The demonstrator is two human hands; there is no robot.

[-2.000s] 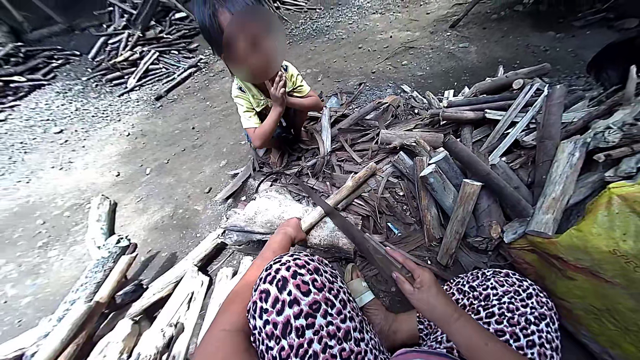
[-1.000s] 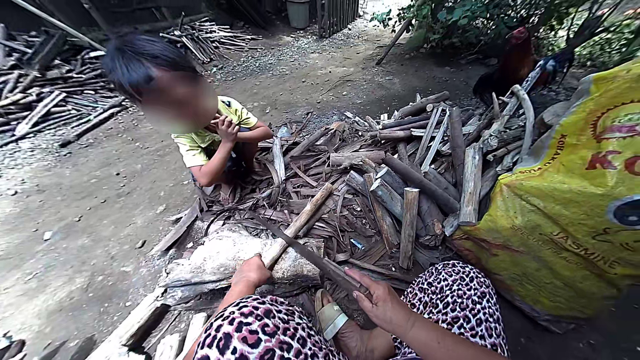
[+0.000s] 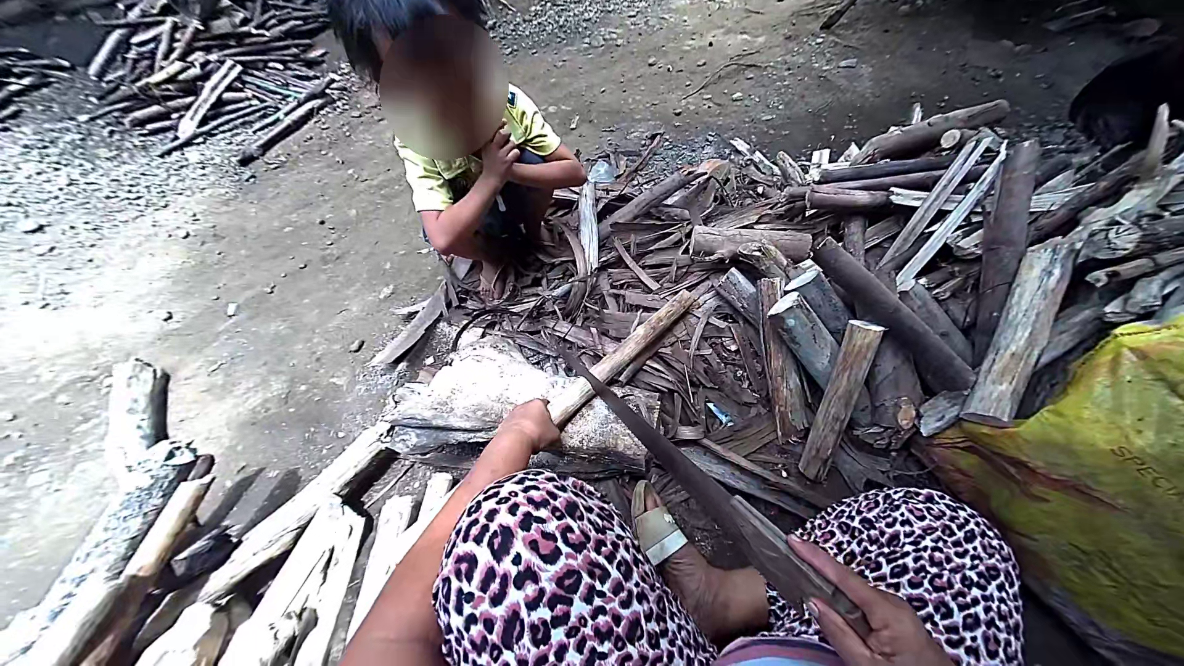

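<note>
My left hand (image 3: 530,425) grips the near end of a peeled wooden stick (image 3: 632,351), which slants up and away over a pale, thick log (image 3: 481,393). My right hand (image 3: 865,601) is closed around the wooden handle of a long dark blade, a machete (image 3: 671,453). The blade points up and left, and its tip overlaps the stick in view just beyond my left hand; whether they touch I cannot tell. Bark strips (image 3: 684,370) lie beyond the log.
A person (image 3: 481,176) in a yellow shirt squats just beyond the log. Cut wood pieces (image 3: 842,398) are heaped at the right beside a yellow sack (image 3: 1101,481). Split logs (image 3: 305,573) lie at lower left. My sandaled foot (image 3: 684,564) is between my knees, near the blade.
Both hands keep hold of the stick and the machete. The view has swung over the past two seconds. The squatting person's hands have shifted near the face.
</note>
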